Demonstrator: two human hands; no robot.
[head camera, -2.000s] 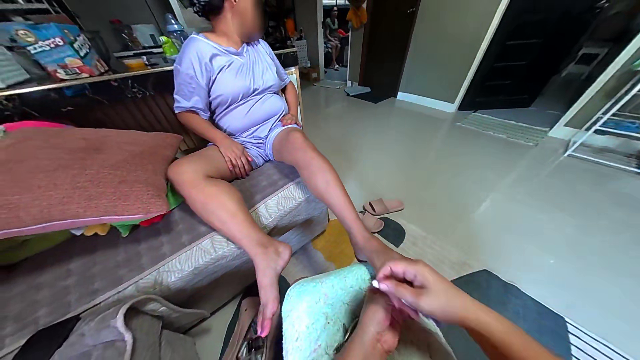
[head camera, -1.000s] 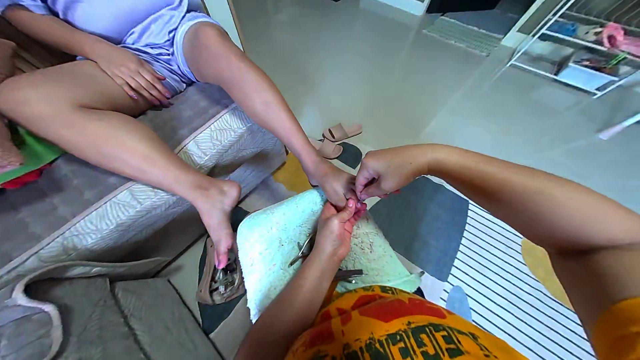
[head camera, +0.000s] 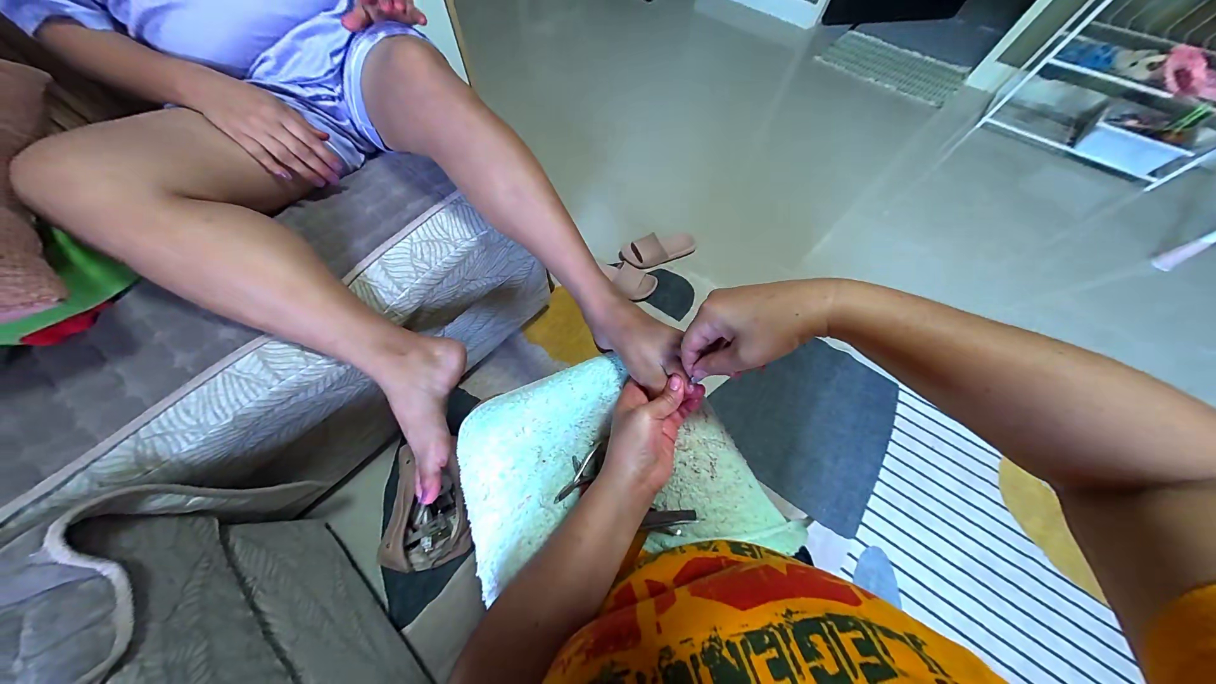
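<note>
A person sits on a mattress, one foot (head camera: 646, 347) resting on a mint-green towel (head camera: 532, 437) in front of me. My left hand (head camera: 648, 432) grips the toes of that foot from below. My right hand (head camera: 746, 332) meets the toes from the right, thumb and forefinger pinched together; whether something small is between them is too small to tell. Metal nippers (head camera: 581, 472) lie on the towel beside my left wrist, and a dark tool (head camera: 668, 519) lies partly behind my forearm. The person's other foot (head camera: 423, 418) hangs to the left of the towel.
The mattress (head camera: 380, 266) fills the left side. A bag (head camera: 427, 522) with small items stands below the hanging foot. Beige slippers (head camera: 657, 249) lie beyond the towel on a patterned rug (head camera: 807, 437). A white wire rack (head camera: 1064, 147) stands at the upper right. A folded grey pad (head camera: 218, 589) is at the lower left.
Since the oldest frame the view has tilted down, and my left hand has come to hold the toes. The seated person's far hand shows at the thigh now. My right hand stays at the toes.
</note>
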